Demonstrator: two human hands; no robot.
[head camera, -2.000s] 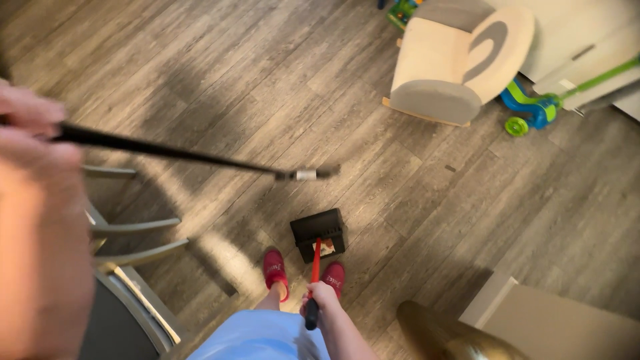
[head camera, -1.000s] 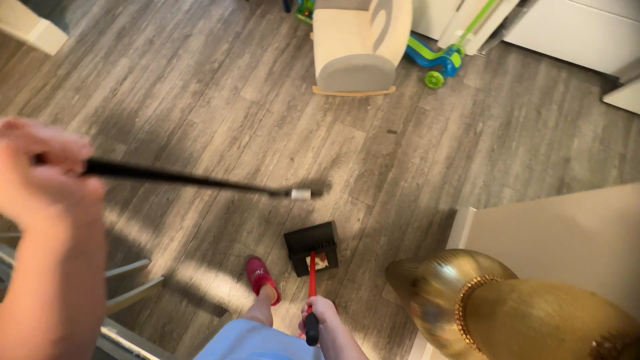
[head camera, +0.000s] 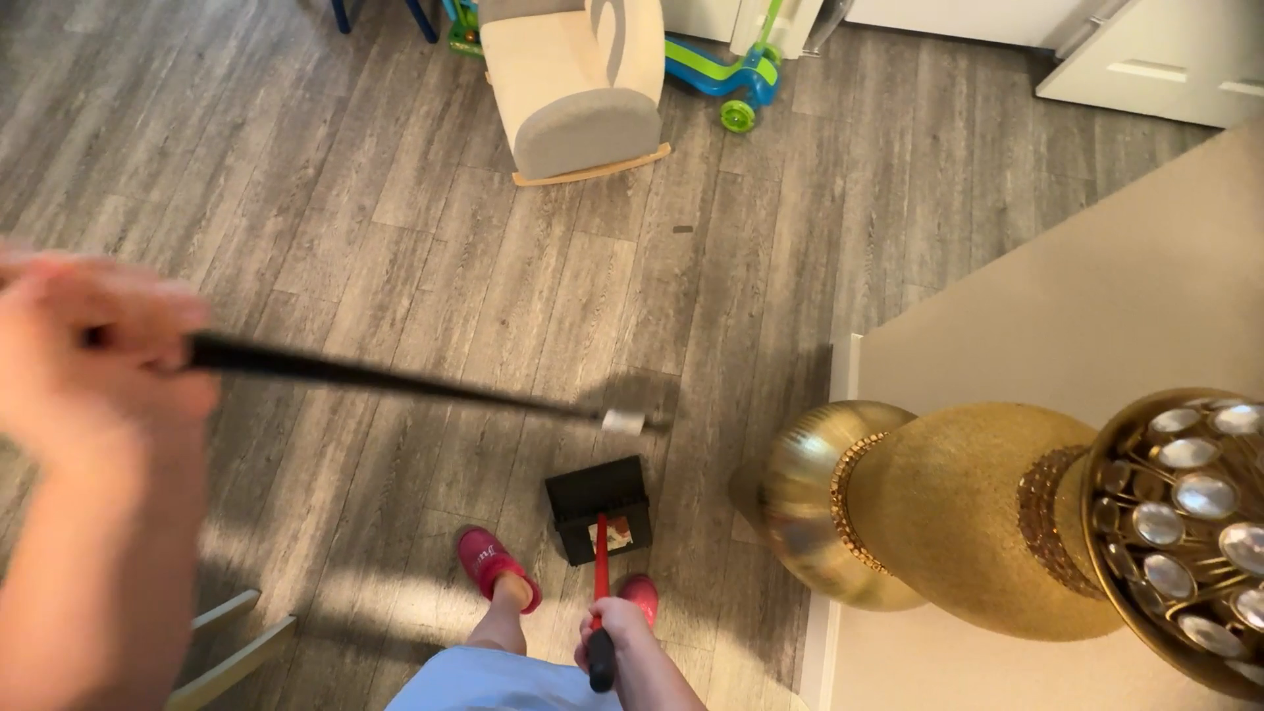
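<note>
My left hand (head camera: 109, 346), large and blurred at the left edge, is closed around the black handle of a long-handled broom (head camera: 395, 380). The broom's far end, with a white band near it, reaches to just above the dustpan; its bristles are hard to make out. Low in the view my right hand (head camera: 620, 632) grips the black-ended red pole of a long-handled dustpan (head camera: 600, 504). The black pan rests on the floor in front of my feet, with a printed label on it. I cannot tell what lies inside the pan.
A gold vase (head camera: 948, 513) with a jeweled top stands by the wall at the right. Ahead are a small cushioned rocking chair (head camera: 583, 128) and a blue-green scooter (head camera: 736, 79). Pale chair legs (head camera: 237, 652) show at lower left. A small dark piece (head camera: 682, 229) lies on the wood-look floor.
The view has shifted strongly to the right, bringing the gold vase fully in. Both hands keep hold of the broom and dustpan handles. The feet are farther apart than two seconds ago.
</note>
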